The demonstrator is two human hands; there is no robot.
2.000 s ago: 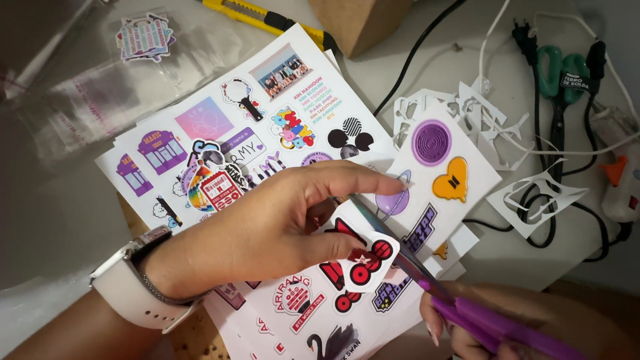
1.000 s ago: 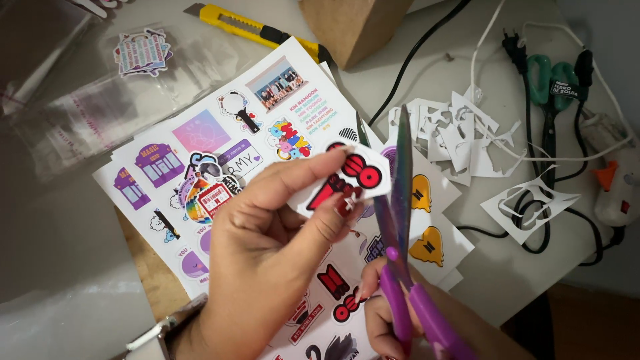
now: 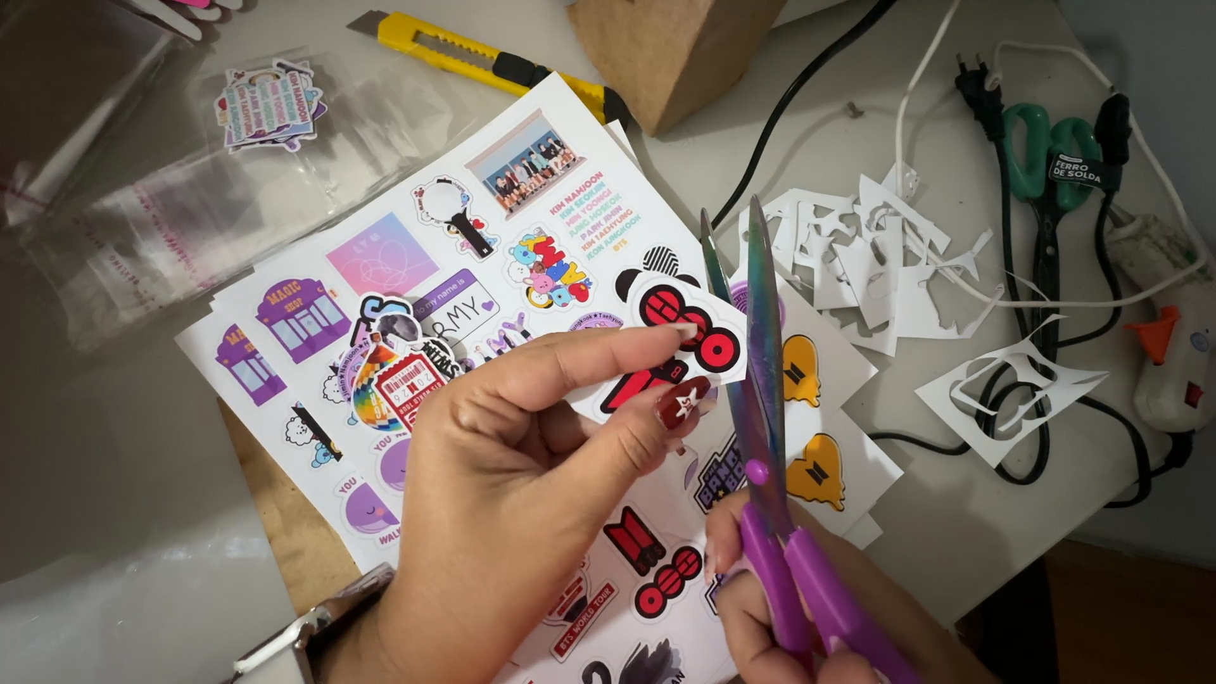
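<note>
My left hand [image 3: 532, 475], with a watch at the wrist, pinches a small piece of white sticker paper [image 3: 679, 337] with a red and black design between thumb and fingers. My right hand [image 3: 769, 589] holds purple-handled scissors [image 3: 760, 408], fingers in the handles. Their iridescent blades point up, slightly parted, at the right edge of the held piece. Beneath both hands lie overlapping printed sticker sheets [image 3: 380, 256]. A small pile of cut-out stickers [image 3: 404, 370] rests on them, left of my left hand.
A yellow utility knife [image 3: 465, 57] with its blade out lies beside a cardboard box [image 3: 674, 47]. Clear plastic bags [image 3: 171, 237] and cut stickers [image 3: 271, 104] are at upper left. Paper scraps [image 3: 874, 256], cables, green-handled scissors [image 3: 1050, 180] and a glue gun [image 3: 1173, 361] lie at right.
The scissors have turned from pointing up-left to nearly upright. The held piece, earlier over the lower right sheets, is now higher up. The sheet with a purple circle is no longer raised beside my left hand.
</note>
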